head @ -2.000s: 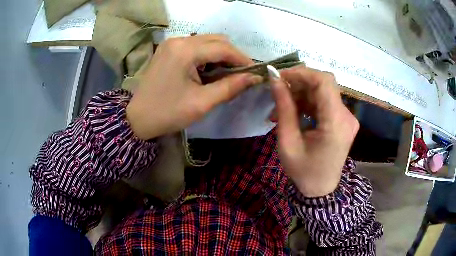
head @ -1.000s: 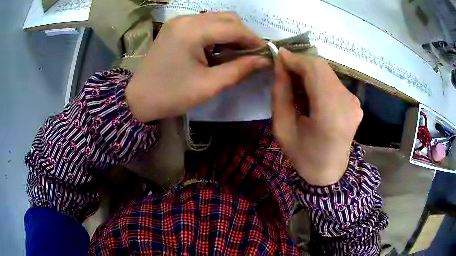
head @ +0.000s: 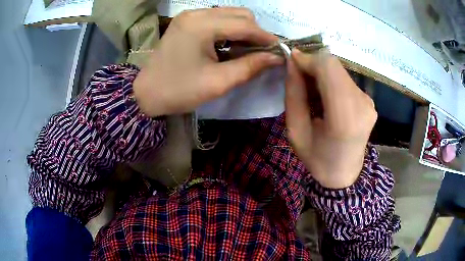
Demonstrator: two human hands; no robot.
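Note:
My left hand [head: 204, 58] pinches the folded edge of khaki cloth [head: 309, 44] between thumb and fingers. My right hand [head: 326, 107] pinches the same edge just to the right, the fingertips of both hands almost touching. A small white curved shape, a thumbnail or a bit of cloth, I cannot tell which, shows between the fingertips. A short end of the layered khaki edge sticks out above my right fingers. White cloth [head: 244, 97] hangs below my hands. More khaki cloth [head: 176, 148] hangs under my left wrist with loose pale threads.
The white table [head: 387, 56] with printed markings and a wooden edge runs behind my hands. Khaki cloth [head: 114, 20] lies over it at upper left. At right a white tray [head: 443, 165] holds red-handled snips [head: 433, 133] and a pink round item [head: 448, 152]. Khaki cloth [head: 413, 188] lies below it.
Both hands, still pinching the khaki edge, have moved up and slightly right in the picture compared with two seconds ago. The tray also shows a little further right.

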